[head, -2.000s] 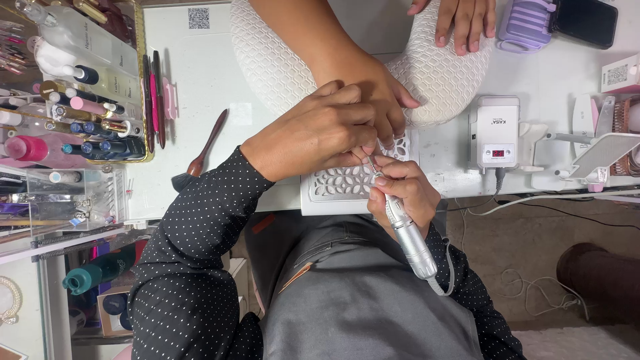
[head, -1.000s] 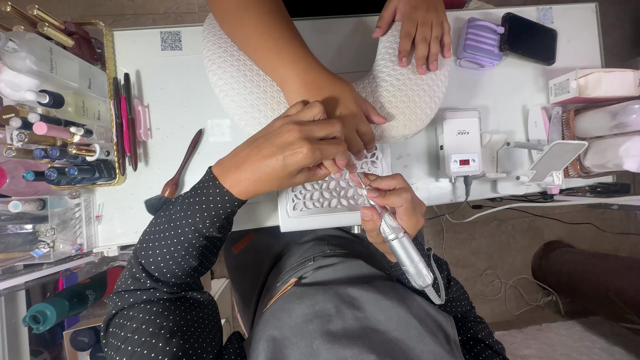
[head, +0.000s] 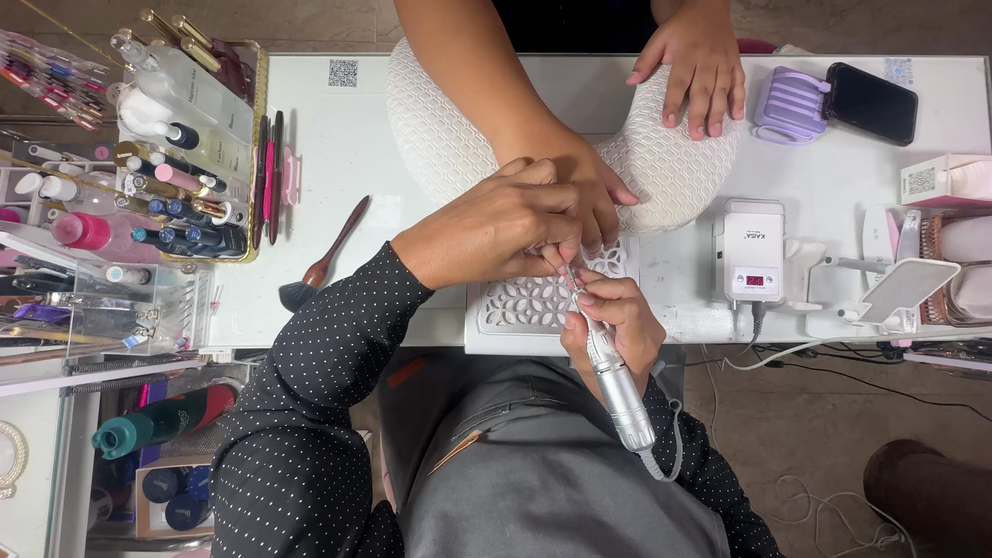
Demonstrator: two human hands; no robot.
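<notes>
My right hand [head: 620, 322] grips a silver electric nail drill [head: 618, 391], its thin bit pointing up at a fingertip. My left hand [head: 504, 225] pinches a finger of another person's hand [head: 577, 167] beside the bit; which finger is hard to tell. That person's forearm lies across a white textured hand-rest cushion [head: 442, 116], and their other hand [head: 697, 70] rests on the cushion's right part. Below the working fingers is a white dust collector with a petal-patterned grille [head: 527, 302]. The drill's grey cord hangs from its lower end.
At the left stand a gold-edged tray [head: 262, 155] of bottles, several slim pens [head: 269, 178] and a dark-bristled brush [head: 325, 256]. To the right are a white drill control box [head: 749, 248], a phone holder [head: 907, 291], a purple case [head: 790, 105] and a black phone [head: 872, 103]. Cables hang by the table edge.
The view has shifted somewhat. Both my hands keep their hold on the drill and the finger, and the other person's hands stay on the cushion side.
</notes>
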